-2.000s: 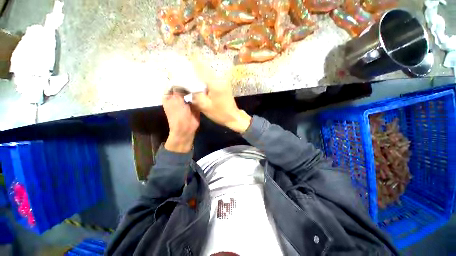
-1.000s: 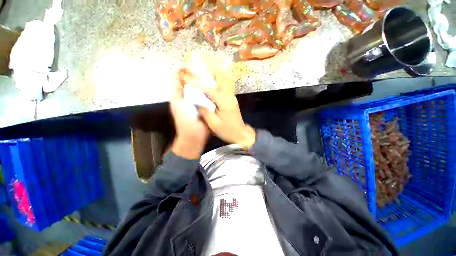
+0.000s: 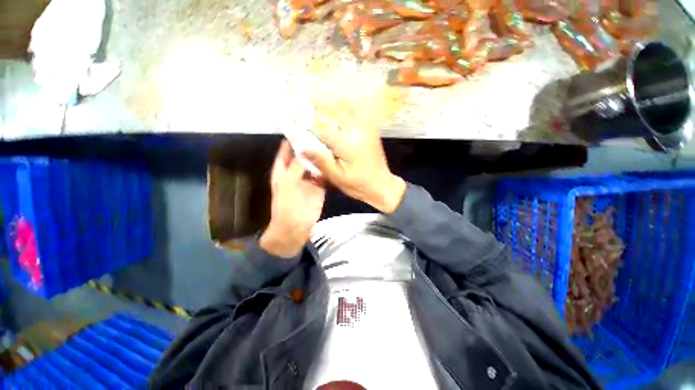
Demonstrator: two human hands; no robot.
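Observation:
My left hand point(image 3: 295, 196) and my right hand point(image 3: 357, 161) are together at the table's front edge, above the lap. A small white cloth point(image 3: 308, 146) is between their fingers, gripped by both. Whether a moulded piece is inside the cloth cannot be told; glare and blur hide the fingertips. A pile of glossy orange-brown moulded pieces point(image 3: 427, 38) lies on the speckled worktable point(image 3: 228, 76), beyond my right hand.
A steel mug point(image 3: 610, 103) lies tilted at the table's right. A white cloth point(image 3: 67, 38) is at the left. A blue crate point(image 3: 568, 228) with brownish pieces point(image 3: 594, 263) stands at right. An open cardboard box point(image 3: 232, 190) is below the edge. Blue crates point(image 3: 91, 221) stand at left.
The view has turned and shifted, so table items sit further right and higher. My hands still hold the white cloth together, with their fingers in a changed pose.

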